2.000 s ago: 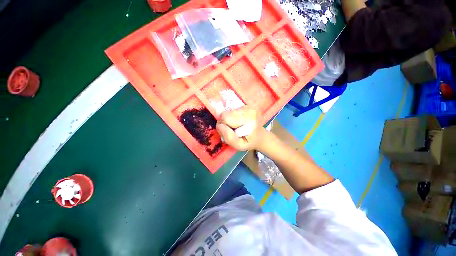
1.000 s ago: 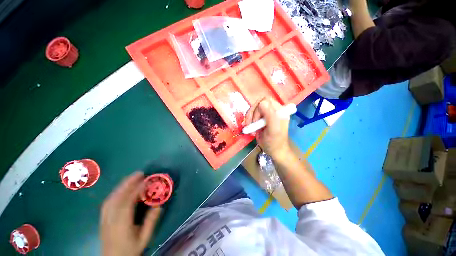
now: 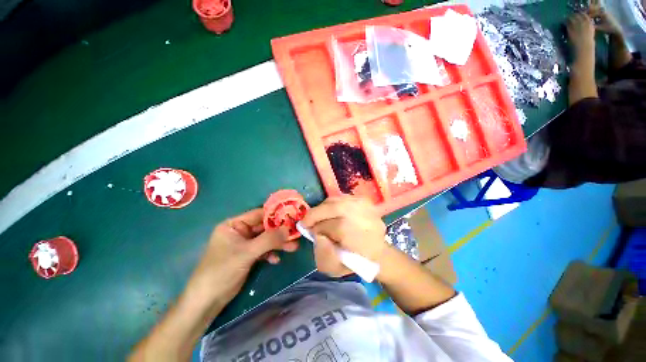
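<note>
A red-orange fan housing (image 3: 285, 210) with a spoked round opening is held in my left hand (image 3: 244, 244), its opening facing up. My right hand (image 3: 347, 233) grips a white pen-shaped tool (image 3: 359, 264), whose narrow end points at the housing's opening. Whether the tip touches the housing is hard to tell. The red-orange parts tray (image 3: 298, 99) lies just beyond my right hand. Its near corner pocket holds small black parts (image 3: 347, 167), and the pocket beside it holds small white parts (image 3: 398, 161).
Two housings with white impellers stand at left, one nearer the middle (image 3: 166, 188) and one farther left (image 3: 48, 257). Another red housing (image 3: 213, 13) stands past the pale strip (image 3: 177, 106). Zip bags (image 3: 397, 58) lie on the tray. Silvery-grey parts (image 3: 525, 56) and another person's arm (image 3: 582, 67) are beyond.
My left hand has come in and taken hold of a housing. My right hand has moved off the tray with the tool to the housing. The view has shifted, so the tray appears farther right.
</note>
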